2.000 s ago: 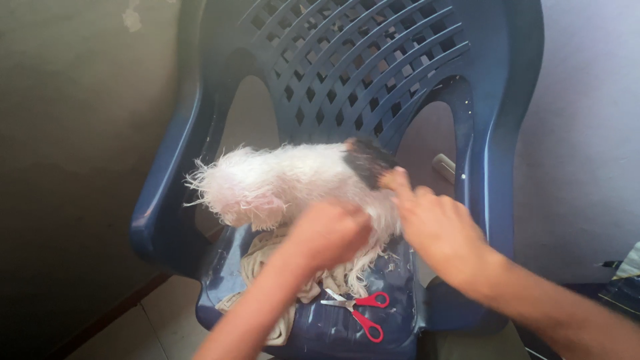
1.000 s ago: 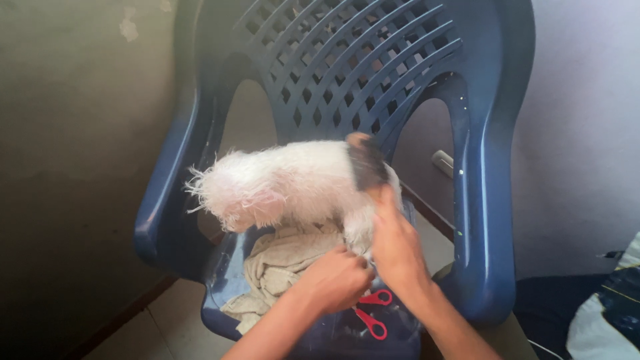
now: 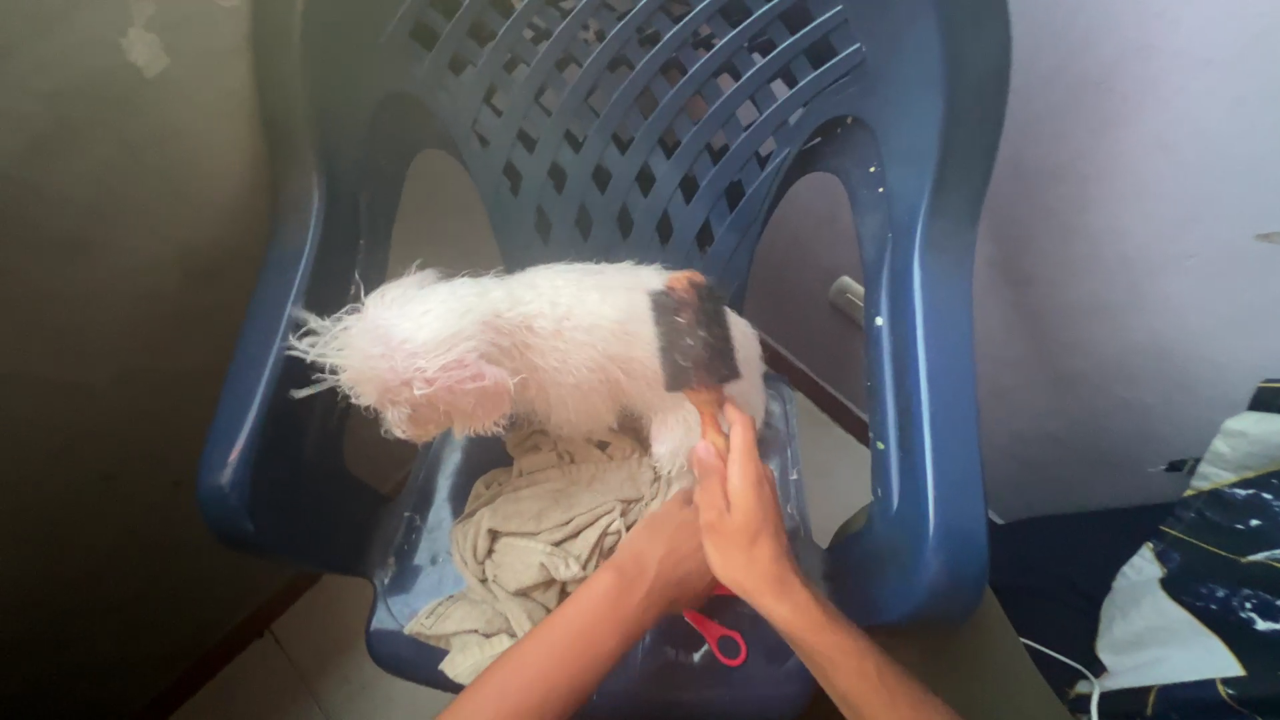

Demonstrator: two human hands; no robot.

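A small white dog stands across the seat of a blue plastic armchair, its head at the left. In my right hand is the wooden handle of a dark-faced grooming brush, which lies against the dog's hindquarters. My left hand is at the dog's lower rear leg, beside my right wrist; its fingers are mostly hidden, so I cannot tell whether it grips the leg. A crumpled beige cloth lies under and in front of the dog. Red-handled scissors rest on the seat, partly covered by my left hand.
The chair's armrests rise on both sides, with its lattice back behind the dog. Walls stand close behind and to the left. Dark patterned fabric and a white cable are at the lower right.
My left hand has moved down from the dog's side to its lower rear leg, now covering most of the scissors. The brush, tilted before, now stands nearly upright on the hindquarters.
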